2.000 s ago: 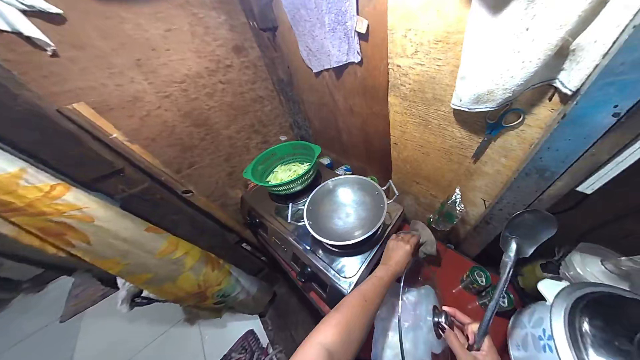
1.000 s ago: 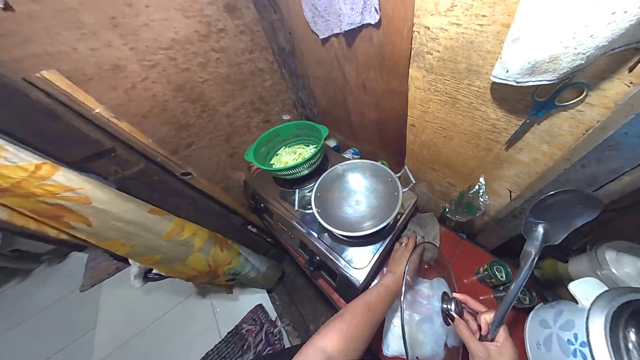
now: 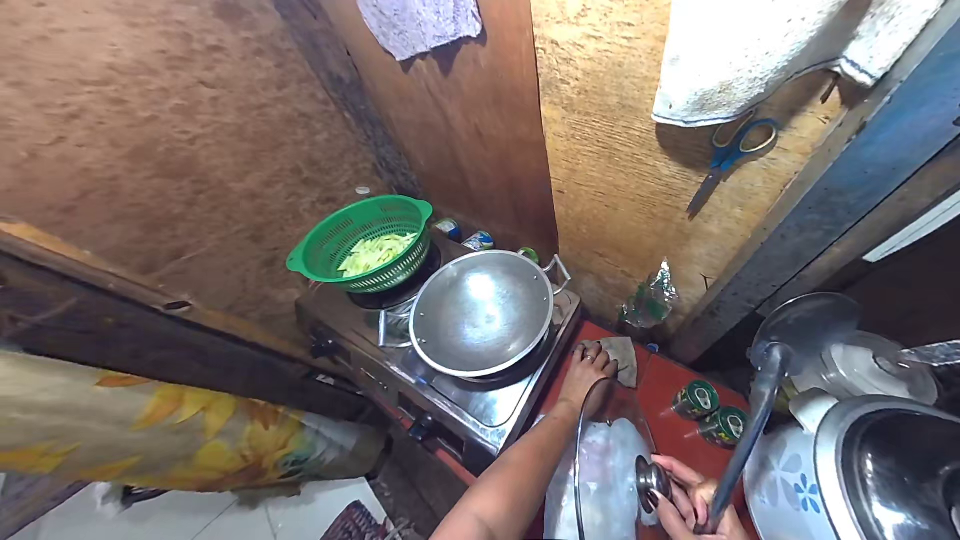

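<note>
A metal wok with two handles sits on the right burner of a steel gas stove. On the left burner rests a green colander holding pale sliced vegetables. My left hand lies on a folded beige cloth just right of the stove; whether its fingers grip the cloth is unclear. My right hand holds the knob of a clear glass lid and also the handle of a dark ladle. Seen through the lid is a translucent plastic bag.
Two green cans stand on the red table, beside a white rice cooker. Foil sits near the wall. Blue-handled scissors and a white towel hang above. A flowered curtain hangs at left.
My left hand stays by the cloth and my right hand keeps hold of the lid knob and ladle. The wok and colander stand where they were. The view has shifted slightly.
</note>
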